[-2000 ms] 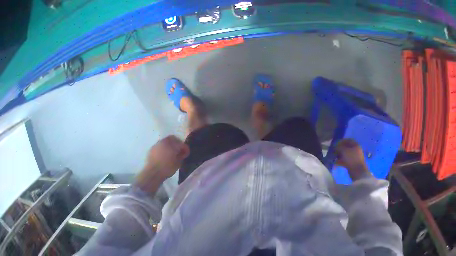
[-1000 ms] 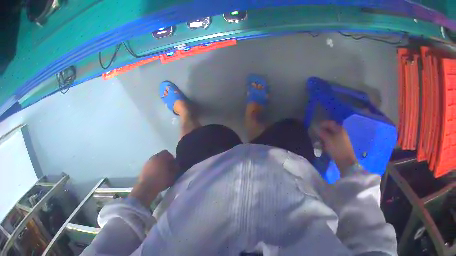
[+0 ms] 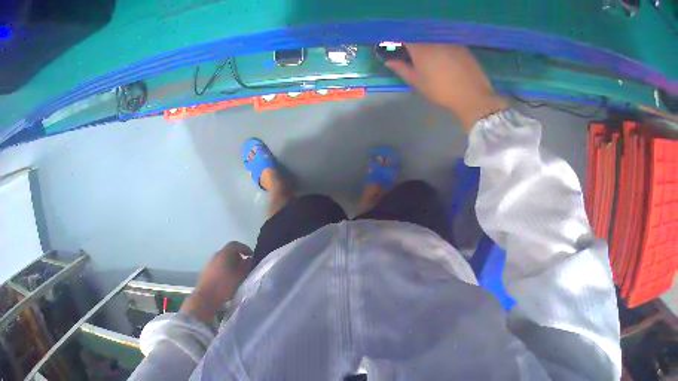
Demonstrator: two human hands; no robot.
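Note:
My right hand (image 3: 444, 74) reaches forward to the lower shelf at the top of the view. Its fingers are at a square smartwatch (image 3: 389, 50) with a lit face; whether they grip it I cannot tell. Two more square watches lie to its left, a dark one (image 3: 290, 56) and one with a whitish face (image 3: 341, 54). My left hand (image 3: 226, 272) is low beside my left thigh with curled fingers; whether it holds something I cannot tell.
A blue rack shelf with a green mat (image 3: 245, 22) spans the top. Black cables (image 3: 134, 97) hang there. Orange-red trays (image 3: 311, 97) show low under the shelf; more stand upright (image 3: 632, 201) at right. A blue stool (image 3: 491, 269) is partly behind my right sleeve. Metal frames (image 3: 111, 333) are lower left.
My right hand has moved from beside the stool forward and up to the rightmost of the three watches. My left hand has stayed low by my thigh. The view has shifted slightly.

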